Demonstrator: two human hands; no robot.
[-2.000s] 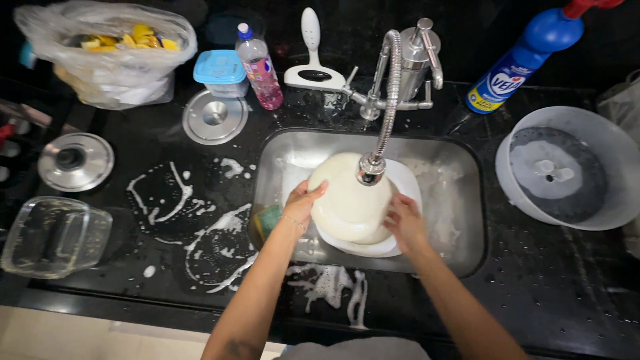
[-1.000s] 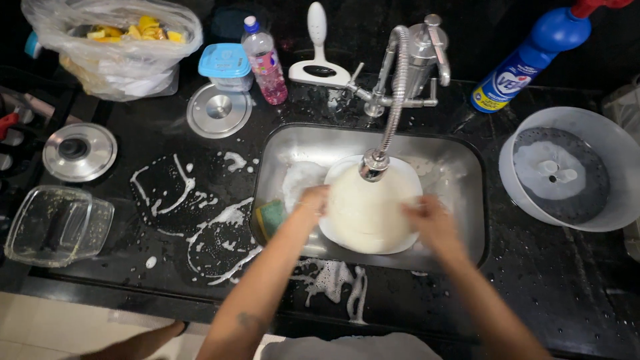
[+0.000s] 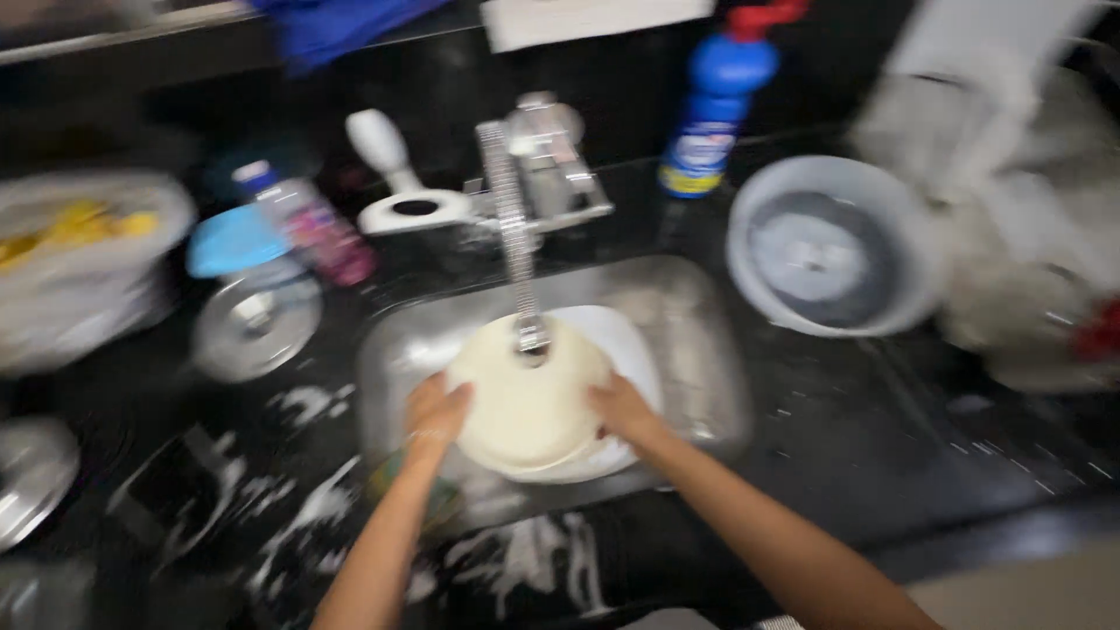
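A cream-coloured round bowl (image 3: 529, 411), which looks bottom up, is held over the sink under the tap's spring spout (image 3: 512, 219). My left hand (image 3: 437, 409) grips its left side, and my right hand (image 3: 623, 409) grips its right side. Behind and beneath the bowl, a white plate (image 3: 626, 346) shows inside the stainless steel sink (image 3: 700, 350). A green and yellow sponge (image 3: 442, 499) lies at the sink's lower left, partly hidden by my left forearm. The picture is blurred, and the fingers under the bowl are hidden.
Left of the sink are a metal lid (image 3: 256, 325), a blue-lidded container (image 3: 236, 241), a bottle of pink liquid (image 3: 319, 227) and a plastic bag (image 3: 96, 271). Suds (image 3: 328, 503) streak the black counter. A blue spray bottle (image 3: 713, 114) and a translucent tub (image 3: 752, 262) stand at the right.
The view has swung to the right and tilted, showing more of the counter's right side. Both hands still hold the bowl under the spout.
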